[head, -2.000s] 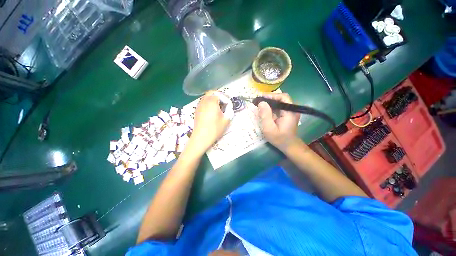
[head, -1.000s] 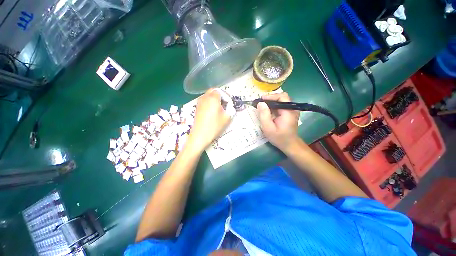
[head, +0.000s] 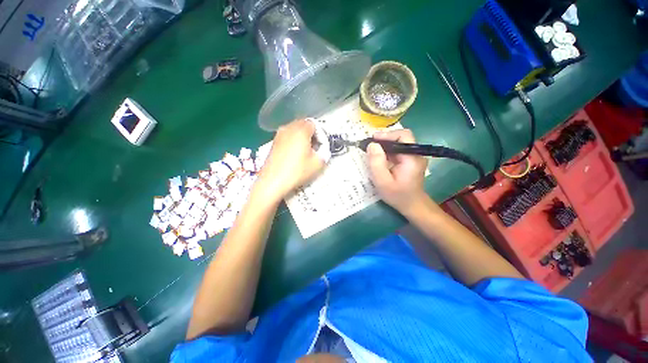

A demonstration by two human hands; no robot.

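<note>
My left hand (head: 295, 157) is closed on a small dark and metallic device unit (head: 337, 144) above the paper sheet; white covers show at its fingertips. My right hand (head: 399, 169) grips the black soldering iron (head: 412, 148) like a pen. The iron's thin tip points left and meets the unit or lies just over it; contact cannot be told. The printed paper sheet (head: 334, 205) lies under both hands, with dark dots on it. The yellow-rimmed tub with silvery metal wool (head: 388, 93) stands at the sheet's upper edge.
The clear fume hood (head: 305, 78) hangs above my left hand. Loose white squares (head: 202, 202) lie left. Tweezers (head: 452, 91), a blue soldering station (head: 501, 53) and red tray (head: 590, 177) are right. A white square item (head: 133, 122), a dark module (head: 222, 70) and a clear tray (head: 106, 35) lie upper left.
The white square item has moved left and down across the green surface. Dark modules have come into view left of the hood. My left hand has shifted slightly left; the iron stays at the unit.
</note>
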